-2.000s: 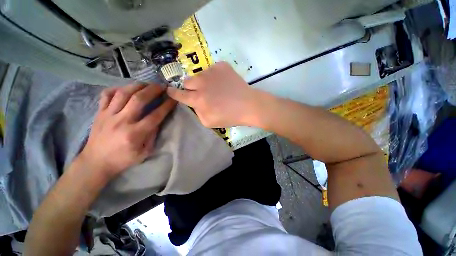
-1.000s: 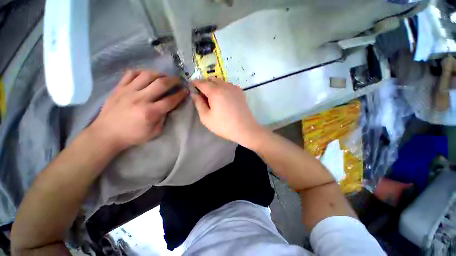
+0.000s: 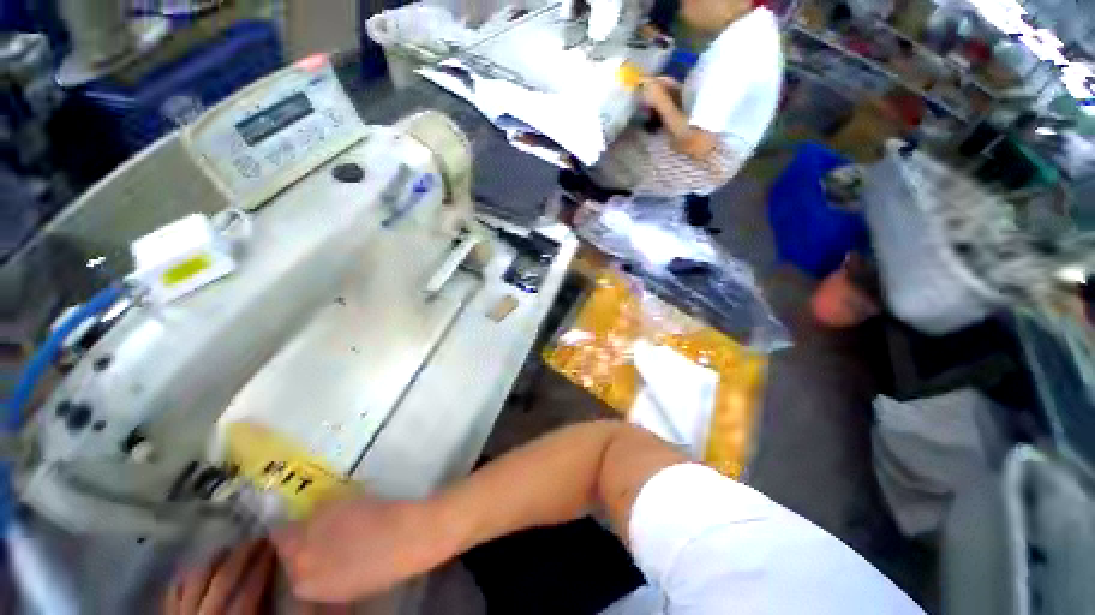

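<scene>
The off-white sewing machine point(image 3: 348, 258) fills the left of the view, with a control panel point(image 3: 279, 132) on top. My right hand point(image 3: 360, 547) is blurred at the lower left, at the needle end of the machine beside yellow tape point(image 3: 288, 469) on the white bed point(image 3: 414, 384). My left hand point(image 3: 225, 585) is blurred and cut off by the bottom edge, close to my right fingertips. Blurred grey cloth point(image 3: 414, 595) shows a little under my right wrist. The fingertips' hold on the cloth is not clear.
A white box with a yellow label point(image 3: 180, 258) and blue tube sits on the machine. A yellow bundle point(image 3: 600, 330) with white paper lies right of the bed. Another person point(image 3: 733, 90) works at a machine behind. Blue point(image 3: 817, 198) and grey bags stand at right.
The view has swung up and to the right, bringing in the control panel, bundle and other person. My hands now appear at the lower left, and most of the cloth is out of view.
</scene>
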